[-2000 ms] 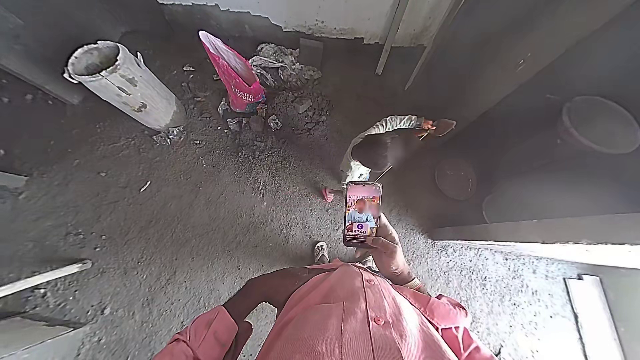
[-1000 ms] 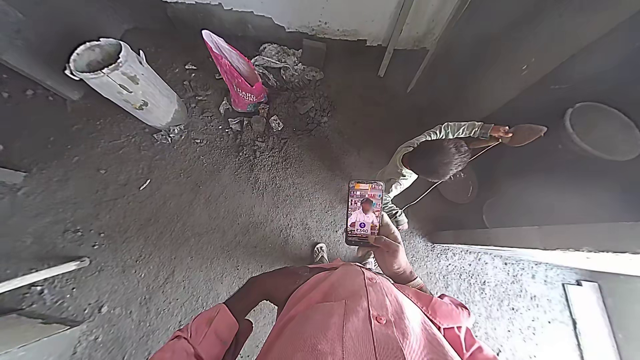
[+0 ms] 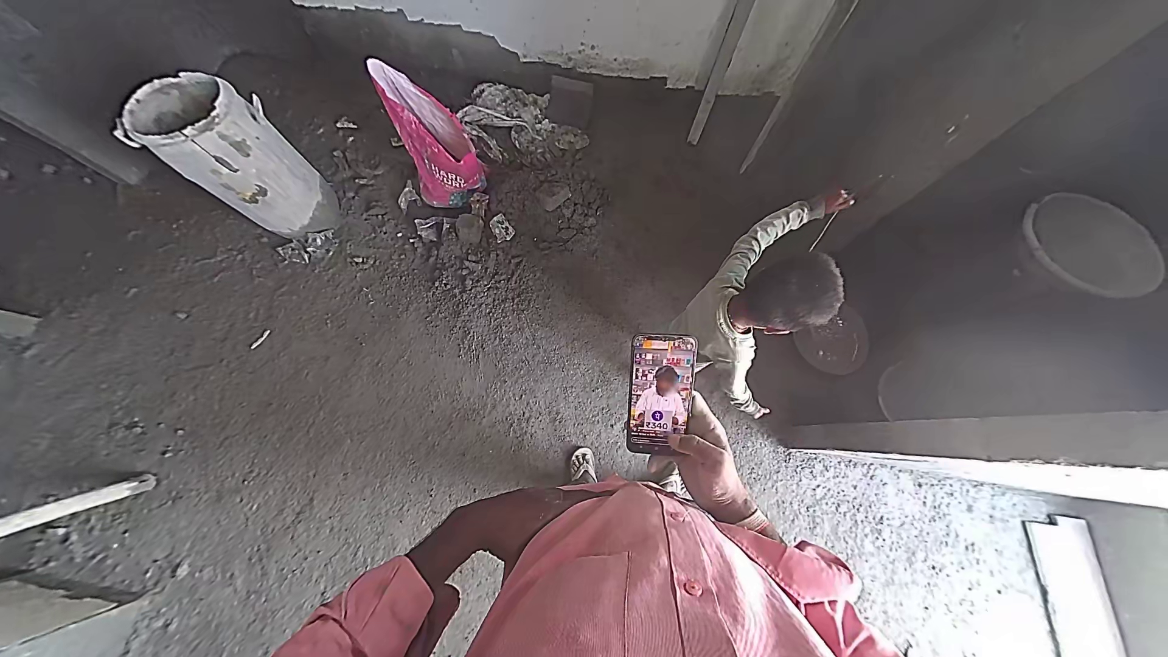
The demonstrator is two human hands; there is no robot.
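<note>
My right hand [image 3: 712,456] is closed around a smartphone [image 3: 662,392] held upright at waist height, with the thumb on the lower part of its lit screen. The screen shows a picture of a person in front of shelves. My left forearm [image 3: 493,529] bends in toward my waist, but the left hand itself is hidden at the front of my pink shirt [image 3: 630,584]. Just beyond the phone, to the right, another person [image 3: 789,292] bends over, one arm stretched toward the wall with a thin cord-like thing at the hand.
A tall grey, stained container [image 3: 237,164] stands back left. Beside it, a pink sack [image 3: 438,164] sits among rubble and crumpled sheeting [image 3: 520,123]. Narrow boards [image 3: 721,73] lean at the back wall. On the right are a round tub rim [image 3: 1093,245] and a low ledge [image 3: 976,438].
The other person has moved to the right from behind the phone. A brown flat thing seen in that person's hand earlier no longer shows there. The picture on my phone has changed; my right hand stays put.
</note>
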